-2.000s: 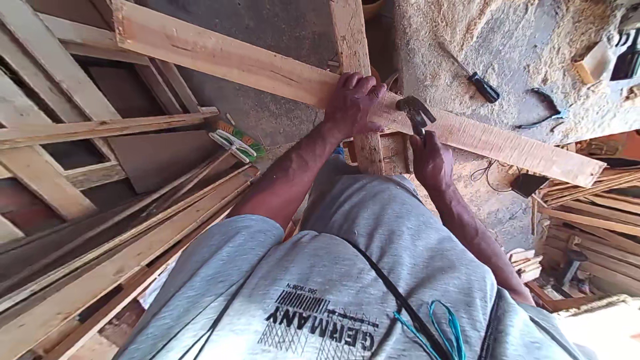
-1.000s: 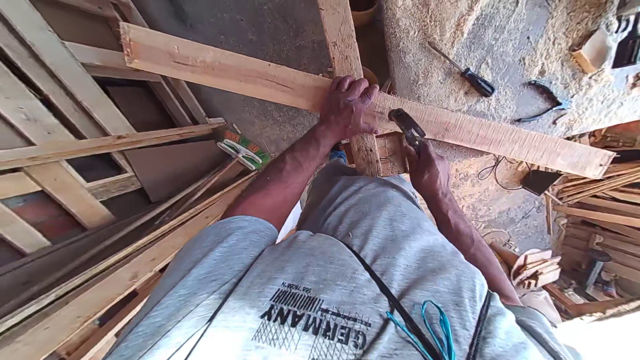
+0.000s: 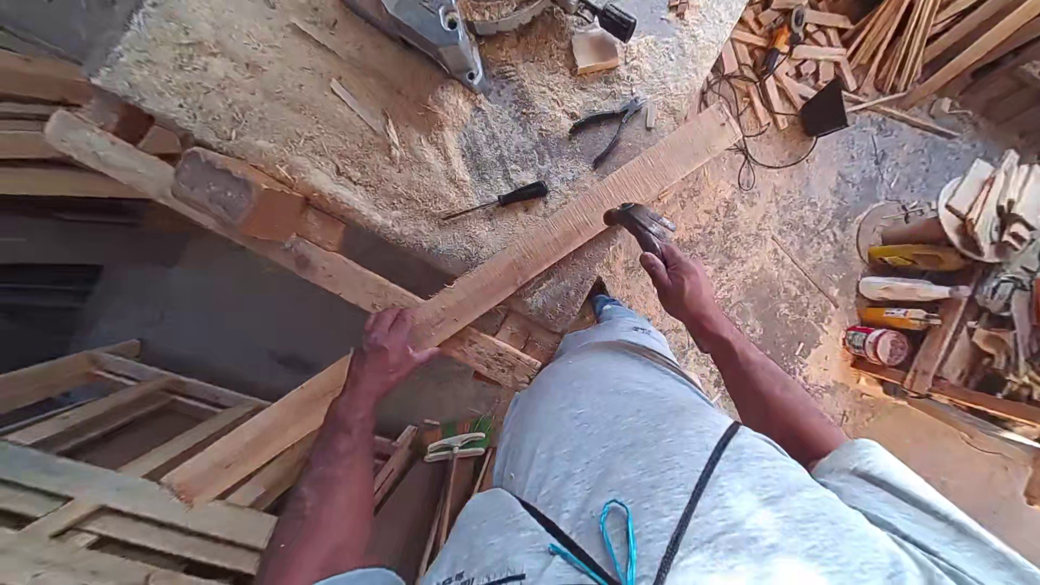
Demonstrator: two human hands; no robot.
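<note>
A long wooden board runs diagonally across a narrower wooden beam. My left hand grips the board near where the two cross, with the thumb on its top face. In my right hand is a claw hammer, its head just beside the board's near edge. On the sawdust-covered worktop beyond the board lie a black-handled screwdriver and a pair of pliers.
A metal machine stands at the worktop's far side. Wooden frames lean at the lower left. Offcuts and cables lie at the upper right. A rack with tools and a jar is at the right.
The view has turned and shifted strongly. The hammer, over the board's face before, is now beside its near edge. My left hand still grips the board.
</note>
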